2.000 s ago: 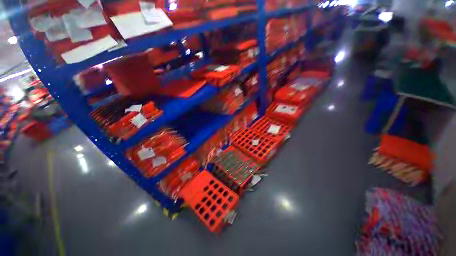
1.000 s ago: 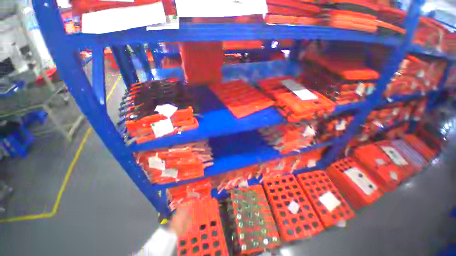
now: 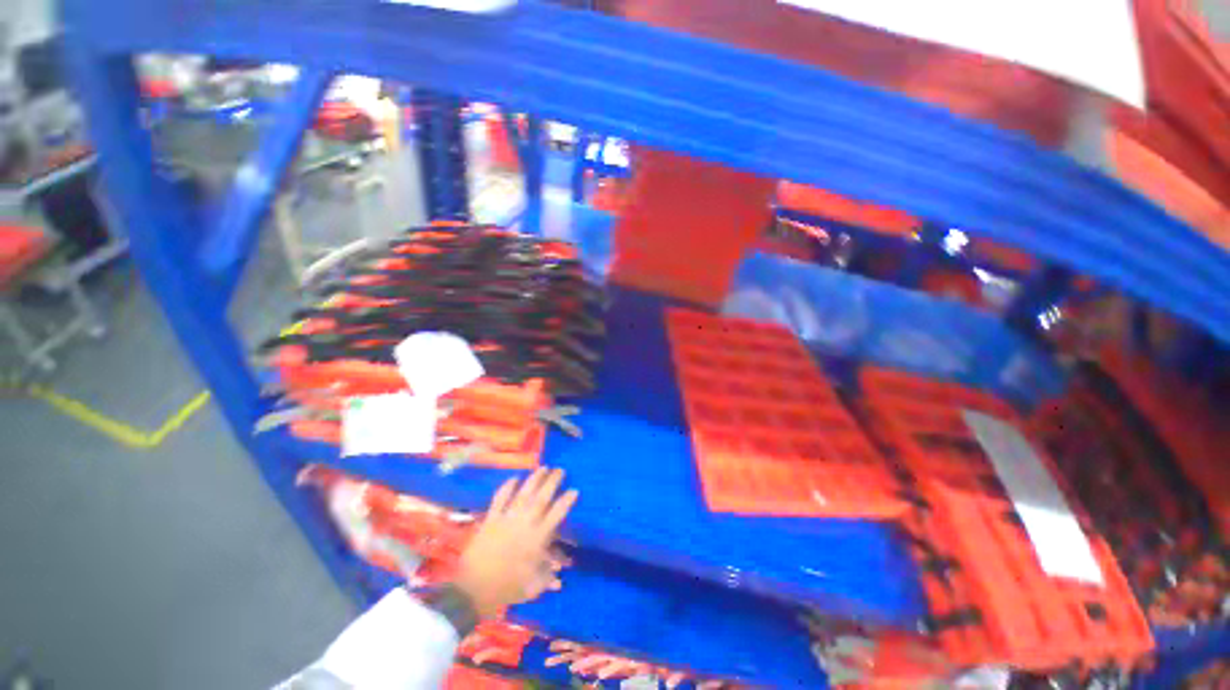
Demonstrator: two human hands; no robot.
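Note:
My left hand (image 3: 513, 546) reaches in from the lower left in a white sleeve. Its fingers are spread and it holds nothing visible. It is at the front edge of a blue rack shelf (image 3: 634, 472), just below a stack of red-orange trays with dark straps (image 3: 465, 303) and white tags. A red-orange compartment tray (image 3: 782, 418) lies on the shelf right of the hand. Another tray with a white paper strip (image 3: 1005, 526) lies farther right. My right hand is not in view.
A blue rack post (image 3: 176, 270) stands at the left and a thick blue beam (image 3: 648, 95) crosses above. A red panel (image 3: 688, 223) stands upright at the back of the shelf. More strapped trays are below. Grey floor with a yellow line (image 3: 101, 425) shows left.
The view has come closer to the middle shelf. My left hand has moved from the lower trays near the floor up to the shelf edge, and its fingers now show spread.

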